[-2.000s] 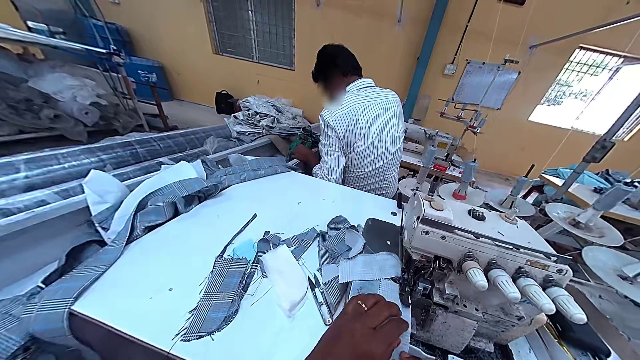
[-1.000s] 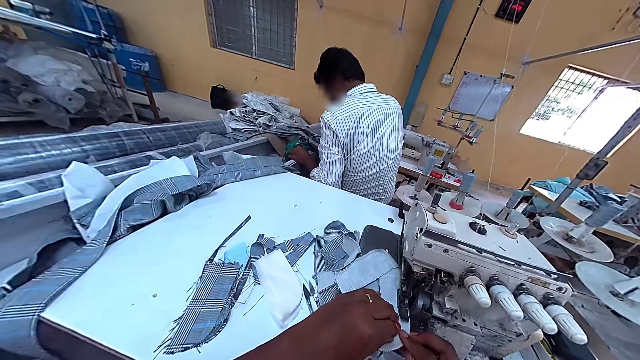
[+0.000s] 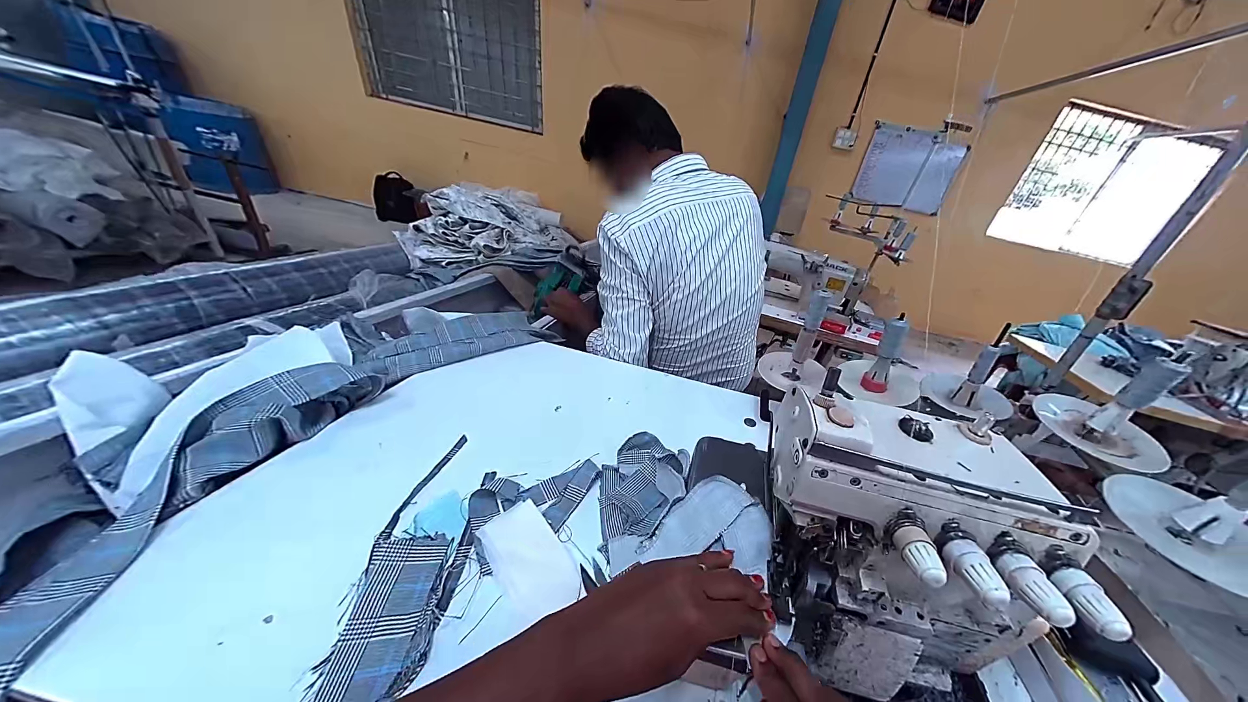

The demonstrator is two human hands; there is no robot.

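Observation:
My left hand (image 3: 673, 609) reaches across the white table to the front of the overlock sewing machine (image 3: 926, 487), its fingertips pinching a small pale piece by the presser area. My right hand (image 3: 785, 671), partly cut off by the lower edge, meets it there, thumb and finger on the same piece. Grey fabric pieces (image 3: 707, 517) lie just beyond my left hand. A white fabric piece (image 3: 529, 556) and a checked fabric piece (image 3: 390, 595) lie to the left. Dark blades, perhaps scissors (image 3: 591, 575), show partly behind my left wrist.
Long checked strips (image 3: 263, 419) run along the table's left edge. Behind the table (image 3: 292, 526) a person in a striped shirt (image 3: 682, 273) faces away, near heaped cloth (image 3: 487, 224). Thread cones (image 3: 882, 356) on stands are behind the machine, and wrapped rolls (image 3: 195, 302) lie at left.
My left hand has come in across the table to the machine's front, and my right hand has come into view at the bottom. The scissors, seen whole earlier, are now mostly covered.

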